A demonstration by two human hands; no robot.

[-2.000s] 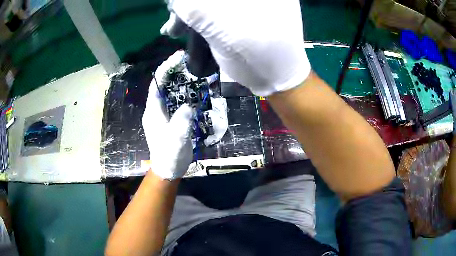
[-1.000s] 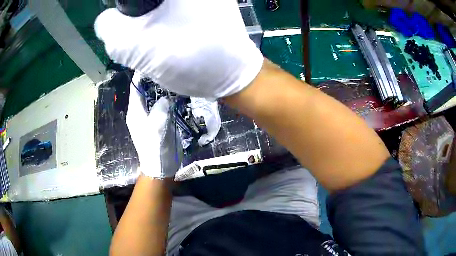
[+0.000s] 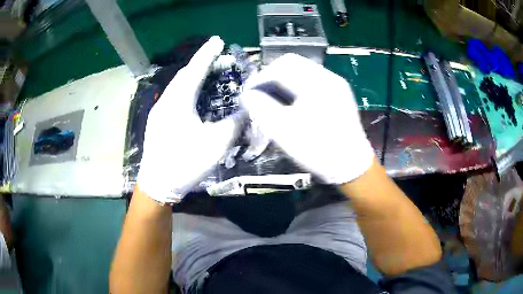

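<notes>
My left hand (image 3: 183, 123), in a white glove, is curled round a bundle with a dark, detailed end face of black and metal parts, likely profile assemblies (image 3: 226, 95). My right hand (image 3: 315, 118), also gloved and slightly blurred, is just right of the bundle, with thumb and fingertips drawn together. A dark patch shows between its fingers; I cannot tell whether it holds something small. No screwdriver can be made out in it. Crumpled whitish material (image 3: 255, 146) lies below the bundle, partly hidden by my hands.
A grey metal screw feeder (image 3: 292, 31) stands beyond my right hand. Silver rails (image 3: 449, 100) lie at right, near small black parts (image 3: 498, 100) and blue bundles (image 3: 490, 57). A dark cable (image 3: 390, 69) hangs down. A white board (image 3: 103, 138) is at left; a white slotted piece (image 3: 275, 184) at the front edge.
My right hand has come down from above, where it held the dark screwdriver, to beside the bundle. The screwdriver is no longer visible in it. The feeder has come into fuller view.
</notes>
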